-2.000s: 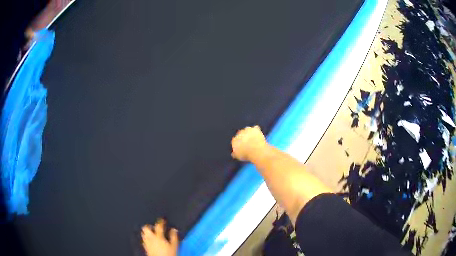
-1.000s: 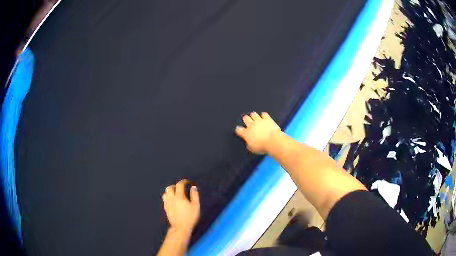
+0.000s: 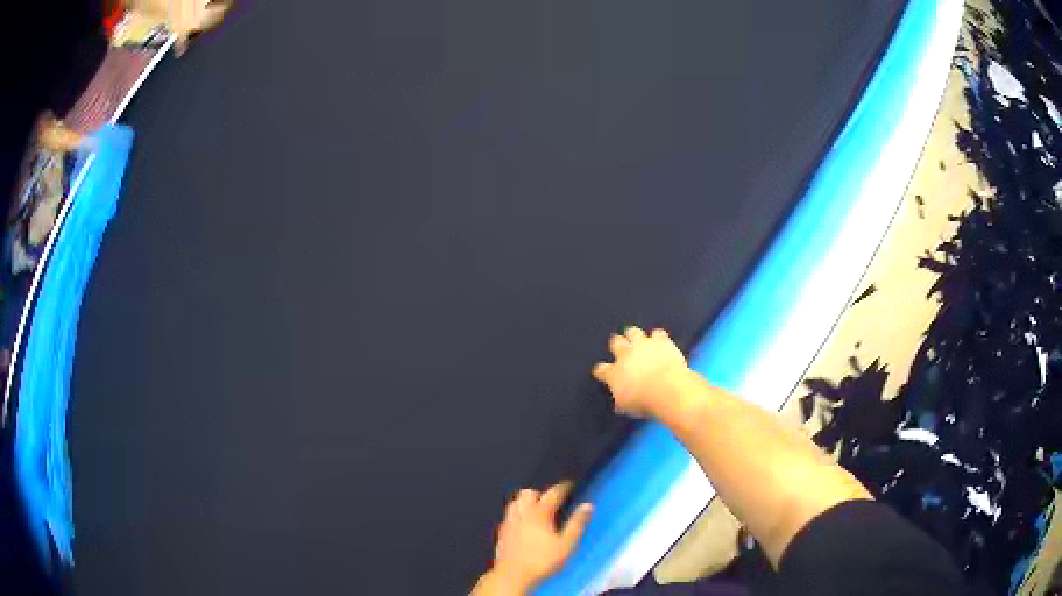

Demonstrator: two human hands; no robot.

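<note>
A wide black fabric ply [image 3: 384, 268] lies smooth over most of the table. A blue fabric ply [image 3: 804, 239] shows as a strip along the near edge, and more blue shows along the far edge at the left. My right hand [image 3: 643, 373] lies on the black cloth near its edge, fingers apart and slightly bent. My left hand [image 3: 538, 538] rests on the black cloth at the bottom, close to the blue strip, thumb and fingers apart. Whether the fingertips pinch any cloth does not show.
The white table rim [image 3: 844, 274] curves along the right. Dark and white fabric scraps [image 3: 990, 338] litter the tan floor beyond it. Another person's hand and sleeve [image 3: 117, 87] are at the far edge, top left.
Both my hands have moved right and down in the picture, along the near edge. More of the other person shows at top left. The far blue strip is narrower than two seconds ago.
</note>
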